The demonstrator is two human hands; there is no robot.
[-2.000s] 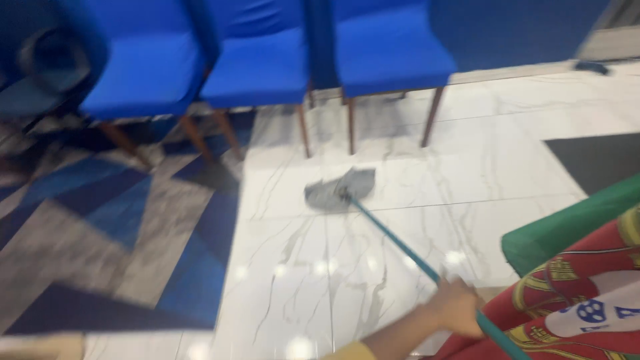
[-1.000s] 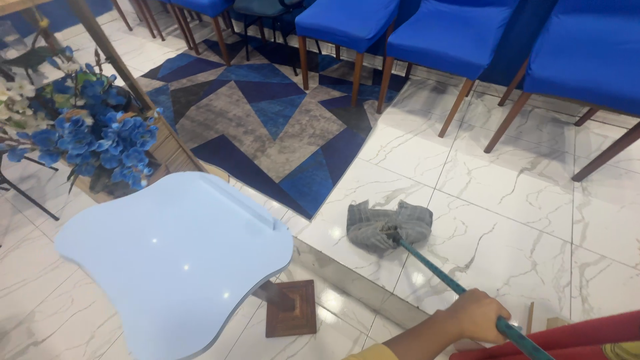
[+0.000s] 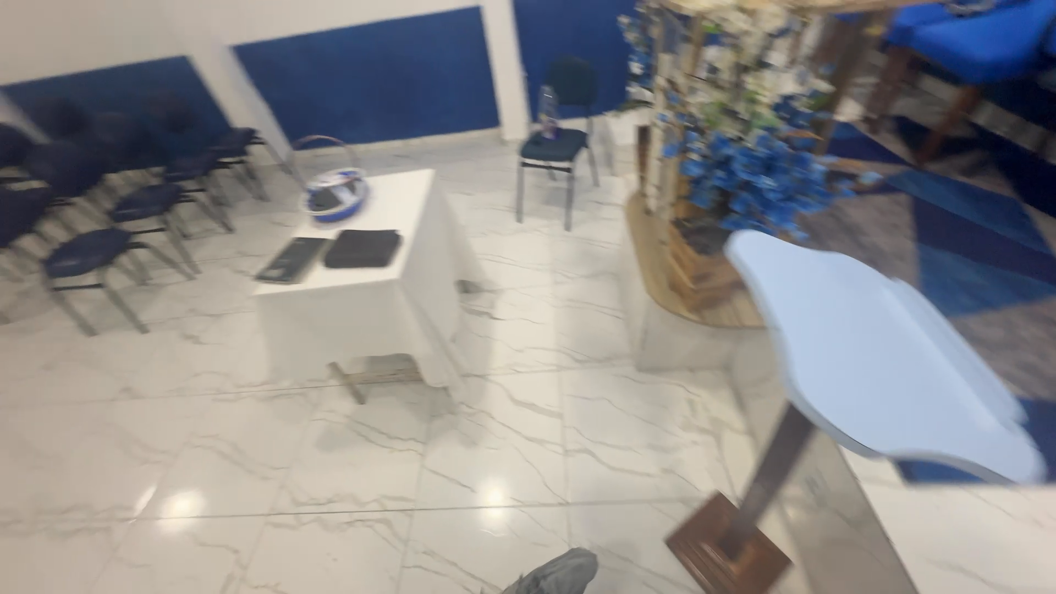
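Neither my left hand nor my right hand shows in the head view. Part of a grey mop head (image 3: 557, 573) appears at the bottom edge, over the white marble-patterned floor tiles (image 3: 487, 445); its handle is out of sight. To its right stands a lectern with a pale blue slanted top (image 3: 874, 355), a dark post and a brown square wooden base (image 3: 730, 544). The picture is somewhat blurred.
A table with a white cloth (image 3: 330, 322) bears a basket (image 3: 337, 198) and dark folders (image 3: 363, 248). Dark chairs (image 3: 87, 252) stand at left, one chair (image 3: 554, 147) behind. Blue flowers (image 3: 755, 173) rise from a wooden planter on the raised platform's edge (image 3: 693, 346).
The view has swung far to the left. My right hand, on the mop's green handle in both earlier frames, has gone out of view; the mop head now shows at the bottom edge.
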